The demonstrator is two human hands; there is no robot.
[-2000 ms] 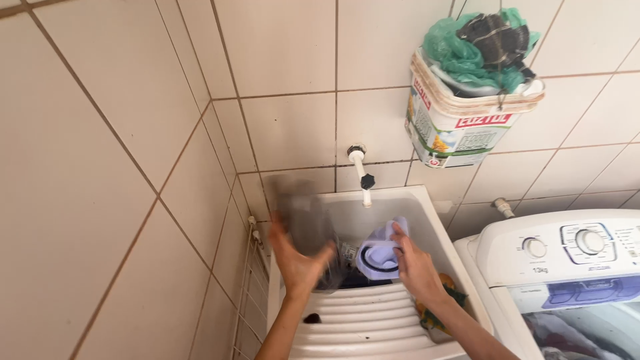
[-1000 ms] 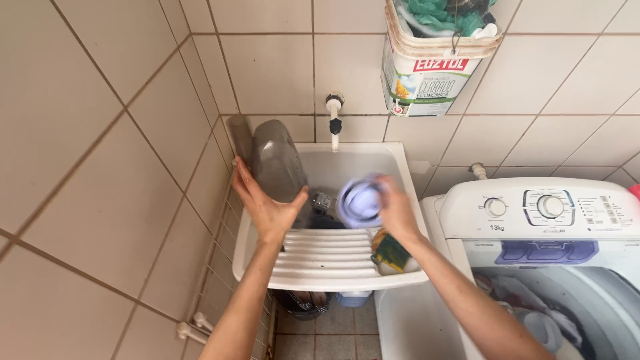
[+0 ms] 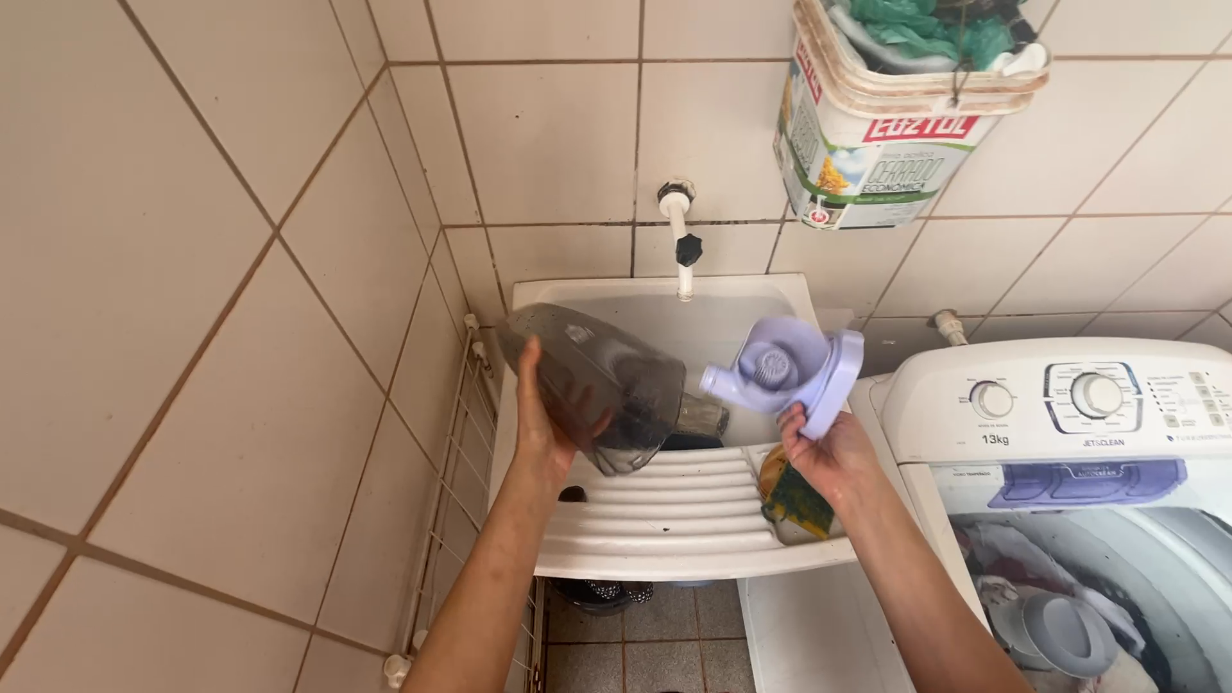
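My left hand (image 3: 558,414) grips a smoky transparent plastic container (image 3: 606,380), tilted over the left part of the white laundry sink (image 3: 674,563). In my right hand (image 3: 828,448) is a lilac plastic part (image 3: 775,361) with a short spout and a round ribbed centre, held over the sink's right side. The two objects are apart. Between them, partly hidden, a clear piece (image 3: 703,417) lies in the basin beside something dark. A yellow and green sponge (image 3: 799,496) rests in the corner recess, near my right wrist.
A white tap (image 3: 681,241) with a black handle juts from the tiled wall above the basin. The paint bucket (image 3: 895,144) holding green plastic hangs at upper right. A washing machine (image 3: 1059,414) with laundry inside stands at right. A wire rack (image 3: 452,462) leans along the left wall.
The smoky container has tipped from near upright to slanting, its lower end towards the right. My right hand has turned the lilac part, so its inside and spout now show.
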